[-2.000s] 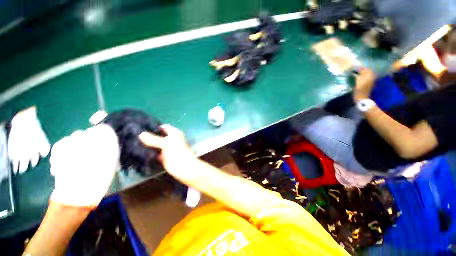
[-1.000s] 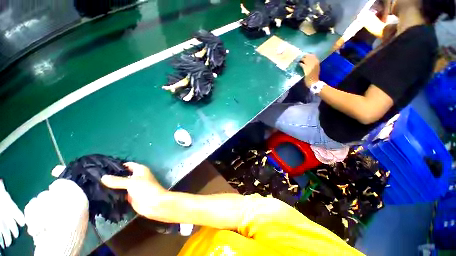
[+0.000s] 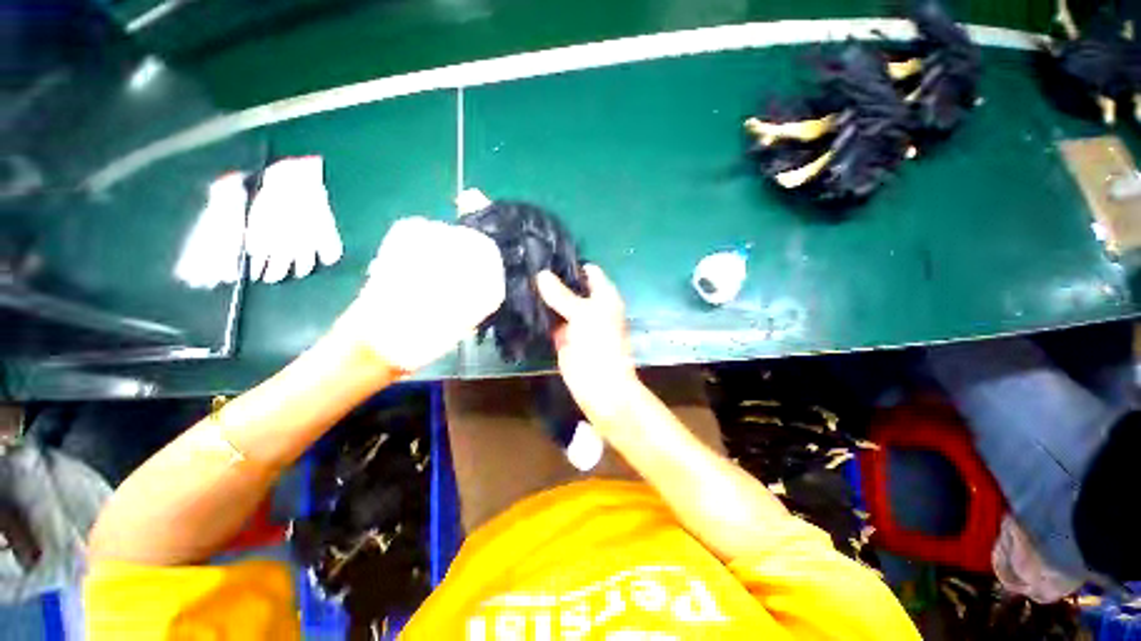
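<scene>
A black tufted piece (image 3: 523, 269) is held between my hands just over the near edge of the green bench. My left hand (image 3: 438, 291), in a thick white glove, is closed on its left side; the fingers are washed out by glare. My bare right hand (image 3: 588, 328) holds its right side, with the thumb across the front. A small pale end (image 3: 472, 200) shows at the piece's upper left. A white glue bottle (image 3: 720, 277) lies on the bench to the right of my hands.
Spare white gloves (image 3: 290, 219) lie at left by a dark-edged clear panel (image 3: 235, 313). Black pieces with tan stems (image 3: 836, 150) lie at upper right, a tan pad (image 3: 1101, 188) at far right. Bins of black pieces (image 3: 369, 501) and a red stool (image 3: 932, 482) are below. People sit at both sides.
The view has swung left, so the bench things appear farther right and both spare gloves show. Both hands still hold the black piece.
</scene>
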